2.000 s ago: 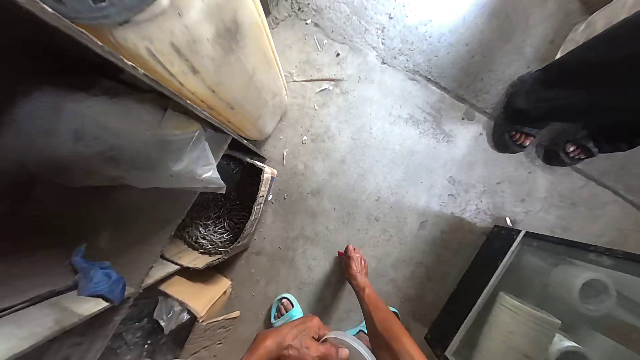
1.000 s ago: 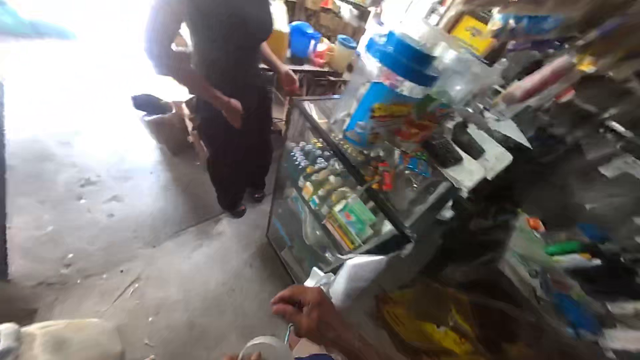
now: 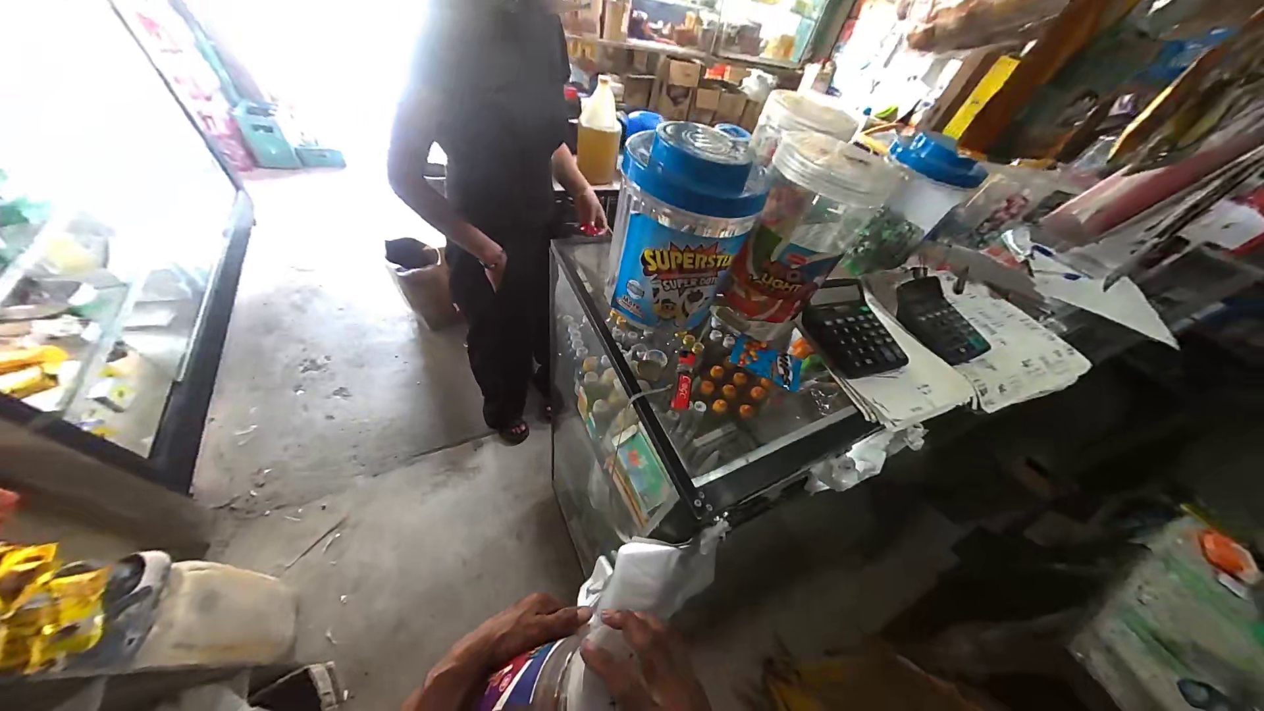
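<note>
At the bottom of the view my left hand point(image 3: 513, 632) lies around the side of a plastic jar point(image 3: 533, 681) with a coloured label, its thumb near white plastic sheeting. My right hand point(image 3: 642, 660) rests on the jar's right side with its fingers on the white plastic point(image 3: 647, 578), which hangs at the corner of a glass display counter point(image 3: 691, 464). Both hands hold the jar between them; its lower part is out of frame. On the counter stand a blue-lidded candy jar point(image 3: 681, 227) and a clear-lidded jar point(image 3: 790, 227), with a red lighter point(image 3: 682, 380) lying before them.
Two calculators point(image 3: 854, 331) point(image 3: 940, 318) lie on papers point(image 3: 1037, 355) on the counter. A person in dark clothes point(image 3: 504, 197) stands beyond its left side. A second glass case point(image 3: 188, 365) is at the left, with a pale plastic container point(image 3: 222, 612) below it. A bin point(image 3: 423, 286) stands behind.
The view has swung from the floor up to the counter. My left hand, largely out of sight a second ago, now shows on the jar, and my right hand has come onto it too.
</note>
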